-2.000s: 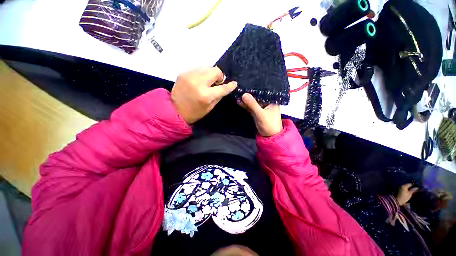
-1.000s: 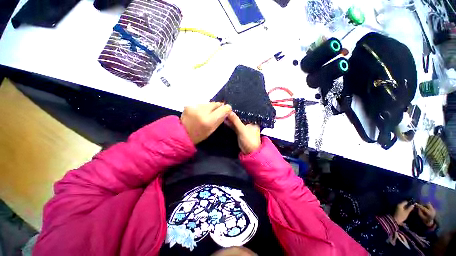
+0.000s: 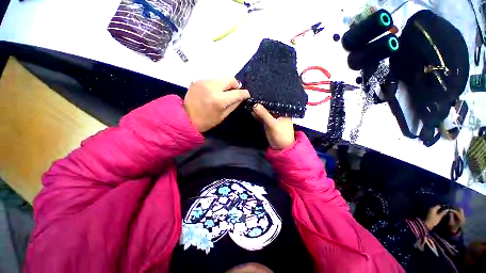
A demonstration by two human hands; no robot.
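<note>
The black textured garment piece [image 3: 272, 72] lies over the table edge, its flap pointing away from me. A glittering beaded trim [image 3: 280, 108] runs along its near edge. My left hand [image 3: 213, 101] pinches the left end of this edge between thumb and fingertips. My right hand [image 3: 274, 125] holds the edge from below, its thumb on the near side and its fingers hidden under the cloth. No needle or thread can be made out.
Red-handled scissors [image 3: 317, 85] and a loose beaded strip [image 3: 337, 112] lie right of the cloth. Beyond are black thread cones [image 3: 370, 40], a black bag [image 3: 431, 64], yellow-handled pliers [image 3: 232, 31] and a striped bundle [image 3: 146, 26]. Another person's hands [image 3: 445, 217] show at lower right.
The view has shifted back and forth, so the table things moved in the frame. Both hands stay on the cloth edge; my left and right fingertips are now slightly farther apart than one second ago.
</note>
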